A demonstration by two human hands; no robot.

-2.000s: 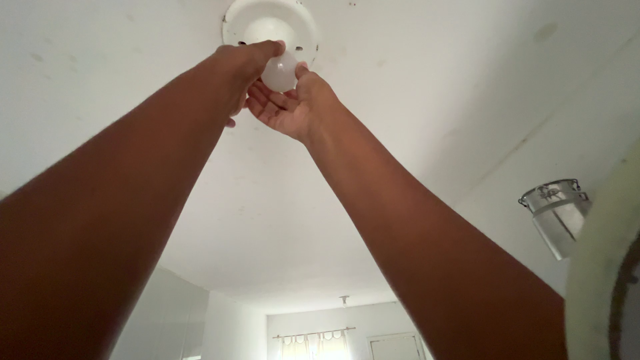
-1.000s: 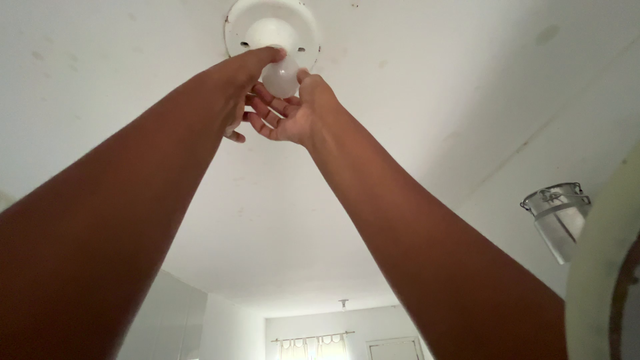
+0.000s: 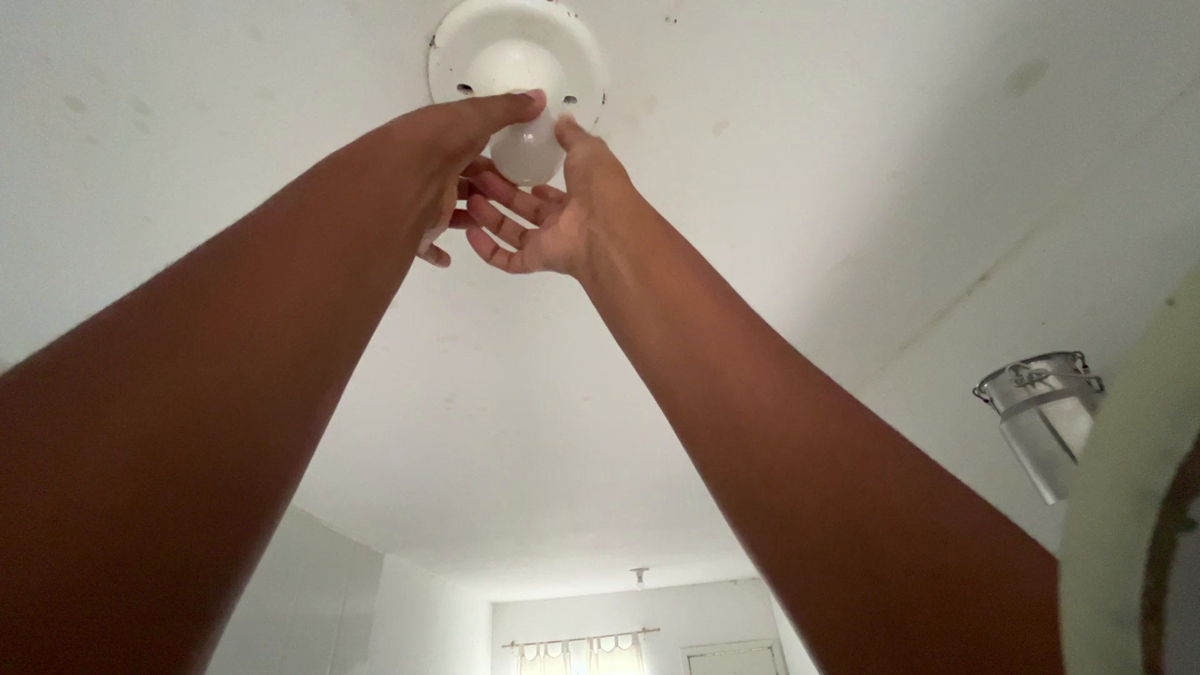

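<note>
A white light bulb [image 3: 526, 155] points down from a round white ceiling lamp base [image 3: 514, 64] at the top of the head view. My left hand [image 3: 469, 150] is at the bulb's left side, its thumb laid across the upper part of the bulb and its other fingers partly hidden behind. From the right, my right hand [image 3: 553, 211] reaches up with its thumb beside the bulb and its fingers spread and curled below it. Whether the right fingertips touch the glass is unclear. The bulb's neck is hidden by the left thumb.
A metal pail-like container with wire clasps [image 3: 1045, 417] is at the right. Beside it, a pale curved edge [image 3: 1097, 525] stands close to the camera. Far off are a second ceiling bulb [image 3: 639, 578], a curtain [image 3: 614, 654] on a rod and a white door [image 3: 731, 660].
Both hands stay around the bulb while their fingers shift. The fingers of my right hand are more spread than two seconds ago.
</note>
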